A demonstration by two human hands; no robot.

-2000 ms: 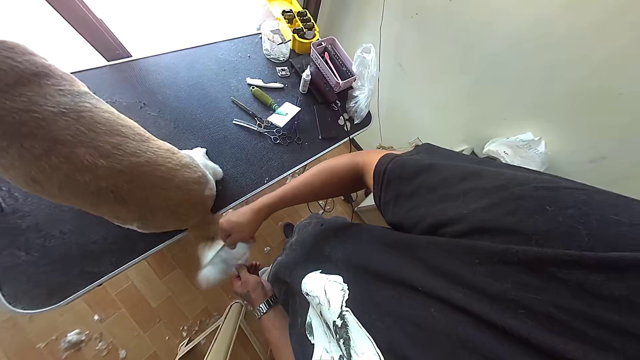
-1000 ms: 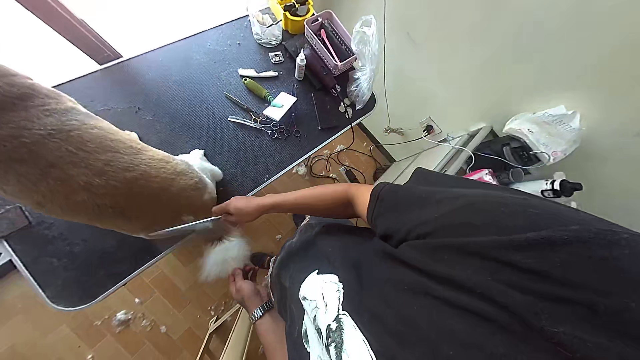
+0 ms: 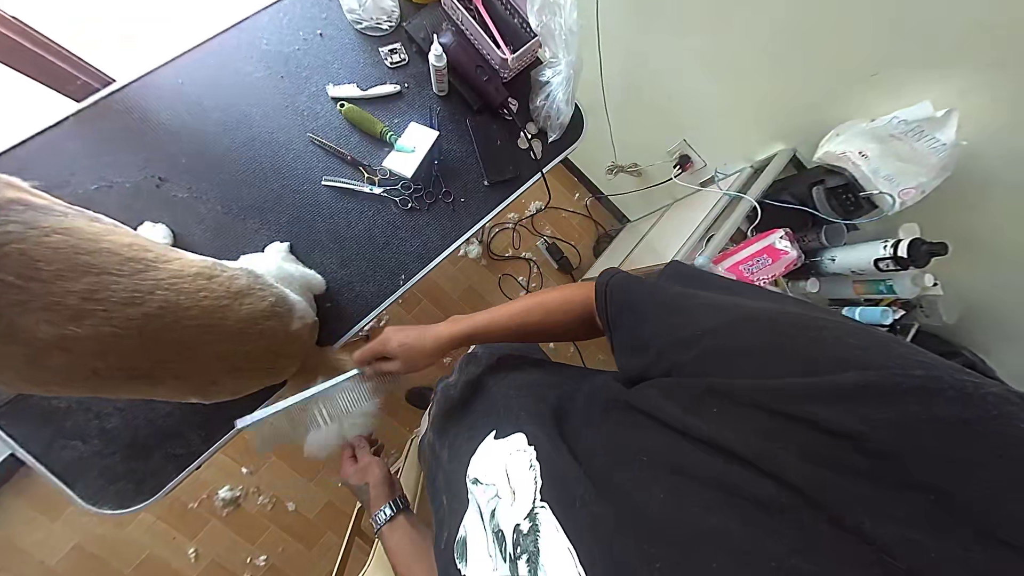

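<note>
A metal comb (image 3: 300,402), blurred, is in my right hand (image 3: 404,350), its long spine pointing down-left and its teeth over white fluffy fur (image 3: 340,428). Below, my left hand (image 3: 370,472), with a metal watch at the wrist, pinches the lower end of that fur, which looks like the tail tip. A tan, short-coated animal, probably a dog (image 3: 144,312), stands on the black grooming table (image 3: 240,120) with its rear toward me; white paws show. Its tan tail base (image 3: 320,364) passes beside my right hand. The comb hides part of the tail.
On the table lie thinning shears (image 3: 352,186), other scissors, a green-handled tool (image 3: 368,122), a white-handled comb (image 3: 364,90), a bottle (image 3: 438,68) and a clipper (image 3: 476,72). Cables (image 3: 520,248) and fur clumps (image 3: 228,498) are on the floor. A shelf (image 3: 680,216) holds bottles.
The comb, level across the tail's upper part one second ago, now slants down-left with its teeth over the white fur. My left hand has stayed at the fur's lower end. The view has come nearer.
</note>
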